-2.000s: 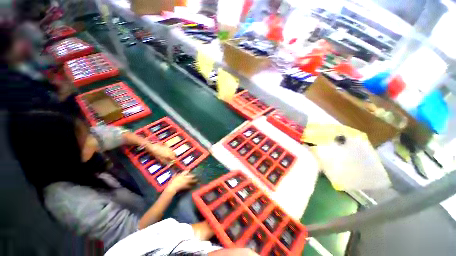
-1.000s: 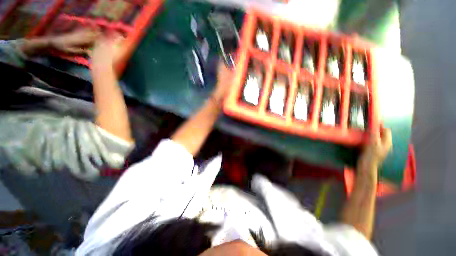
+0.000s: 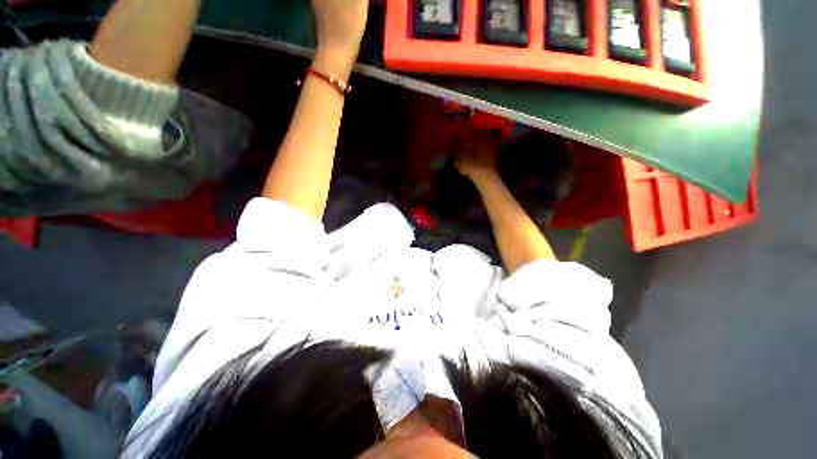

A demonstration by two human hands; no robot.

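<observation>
The orange-red phone tray (image 3: 546, 67) lies on the green bench at the top right, cut off by the upper edge. Its visible row holds black phones (image 3: 566, 24) with whitish labels. My left hand (image 3: 340, 20) reaches to the bench left of the tray; its fingers are cut off by the picture's top edge. My right hand (image 3: 477, 160) is below the bench edge, over dark shapes near my lap. It is small and dim, and I cannot tell whether it holds anything. A small dark piece with an orange spot shows on red just above it.
The green bench edge (image 3: 618, 154) slopes down to a corner at the right. An orange-red slatted crate or tray (image 3: 685, 206) is under that corner. A neighbour's grey-green sleeve (image 3: 85, 130) and forearm are at the left. Grey floor (image 3: 717, 332) shows at the right.
My right hand has left the tray's right side and moved down below the bench. My left hand reaches farther up. The view has tilted down, so the tray sits higher.
</observation>
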